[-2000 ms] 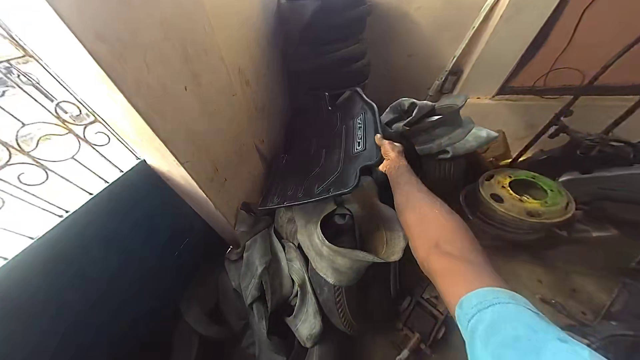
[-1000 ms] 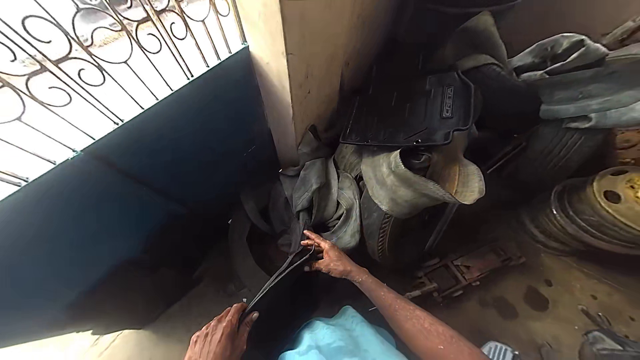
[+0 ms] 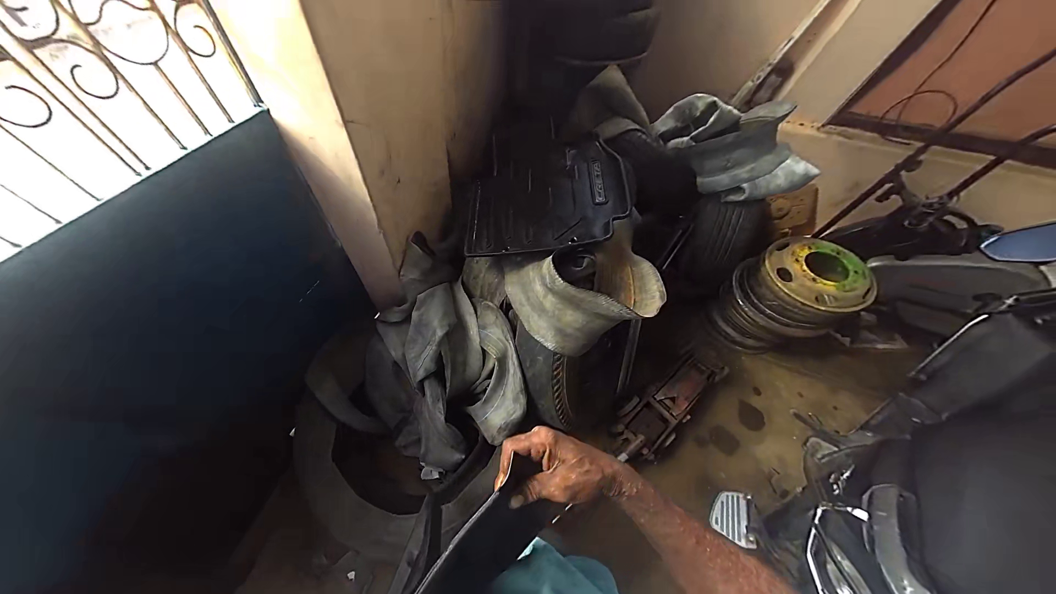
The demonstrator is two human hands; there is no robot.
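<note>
My right hand (image 3: 561, 469), low in the middle of the head view, pinches the upper edge of a dark flexible sheet (image 3: 487, 540) between thumb and fingers. The sheet runs down out of the frame; its kind I cannot tell. My left hand does not show. Just above my right hand hang folded grey rubber inner tubes (image 3: 445, 355). Beyond them a black ribbed car floor mat (image 3: 544, 198) with raised lettering lies on the heap, over a wide grey rubber flap (image 3: 569, 301).
A blue panel (image 3: 148, 330) under a metal grille stands at the left. At the right are stacked wheel rims (image 3: 817, 272), a trolley jack (image 3: 672, 404) on the floor and a motorcycle (image 3: 973, 429). A tyre (image 3: 318, 470) lies at lower left.
The right hand let go of the floor mat after the first frame. Both hands held dark strips one second ago; now the left hand is out of view.
</note>
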